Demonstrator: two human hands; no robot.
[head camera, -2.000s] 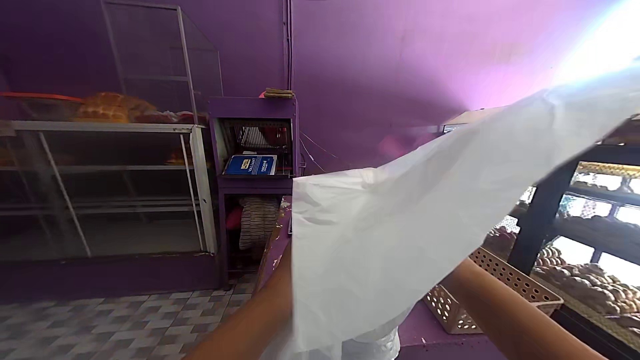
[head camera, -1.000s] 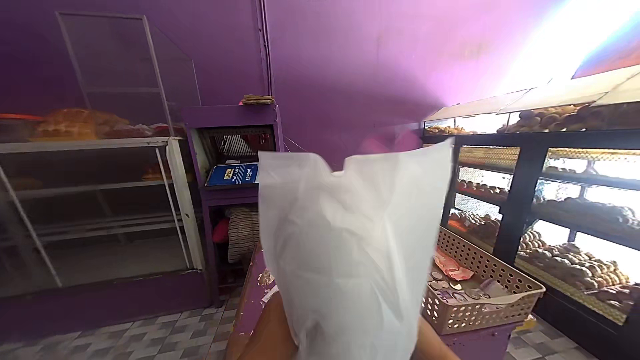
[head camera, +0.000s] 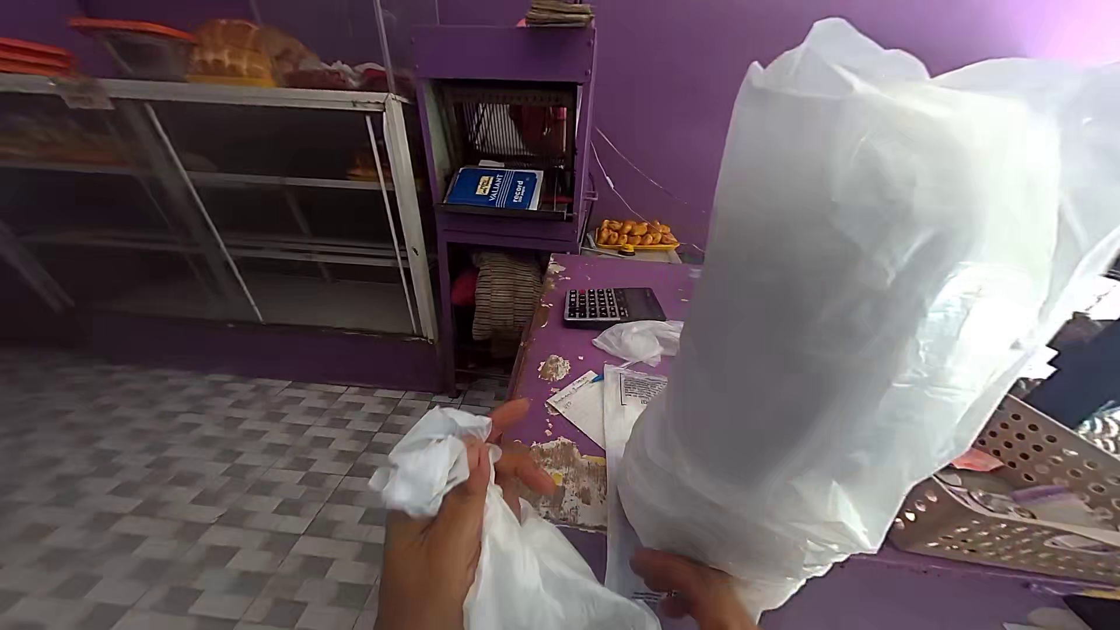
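Observation:
My left hand (head camera: 464, 516), low in the middle of the head view, grips a crumpled white plastic bag (head camera: 538, 573); its bunched end sticks out past the thumb. At the bottom, right of it, my right hand (head camera: 691, 582) is partly hidden behind a large, puffed-out translucent white bag (head camera: 822, 306), touching its lower end; whether the fingers grip it I cannot tell. Beyond the hands, a black calculator (head camera: 614, 306), a small crumpled plastic bag (head camera: 641, 339) and a slip of paper (head camera: 584, 406) lie on the worn purple counter (head camera: 569, 350).
A perforated beige basket (head camera: 1006, 525) holding banknotes stands on the right of the counter. At its far end is a tray of small pastries (head camera: 637, 234). A purple cabinet (head camera: 503, 52) holds a blue record book (head camera: 495, 187). On the left is a glass display case (head camera: 262, 219).
The white bag held up in front has become puffed out and is now on the right. My left hand now shows, holding crumpled white plastic. The view has turned down and left.

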